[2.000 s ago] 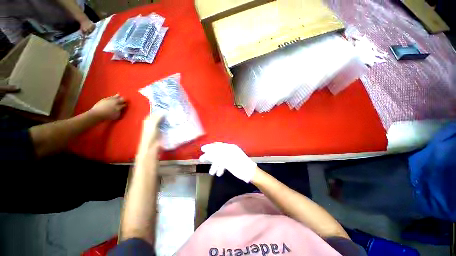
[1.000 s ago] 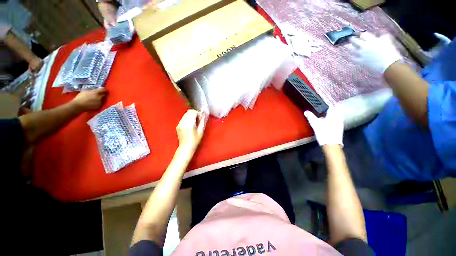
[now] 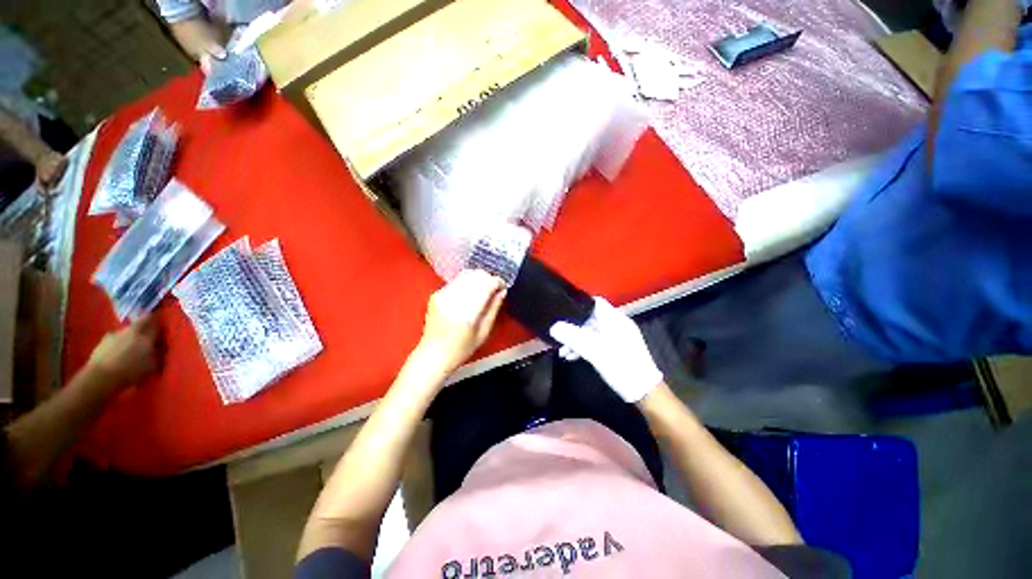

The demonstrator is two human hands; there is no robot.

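Observation:
My bare left hand grips a bubble bag near the table's front edge. My right hand, in a white glove, holds the lower end of a dark finned part. The part's upper end is at the bag, and a little of it seems to show through the film; how far it is inside is unclear. The bag supply carton lies on its side just beyond, with whitish empty bags spilling from its open end. Bagged parts lie on the red table at the left.
Another person's hand is at the left table edge, beside a bagged part. Another person handles a bagged part at the back left. A small dark piece lies on the pink bubble wrap. A person in blue is at the right.
My right hand has brought the finned part leftward from the pink sheet's edge to the bag in my left hand. At the left, a bagged part has moved nearer. The white-gloved hand has left the pink sheet.

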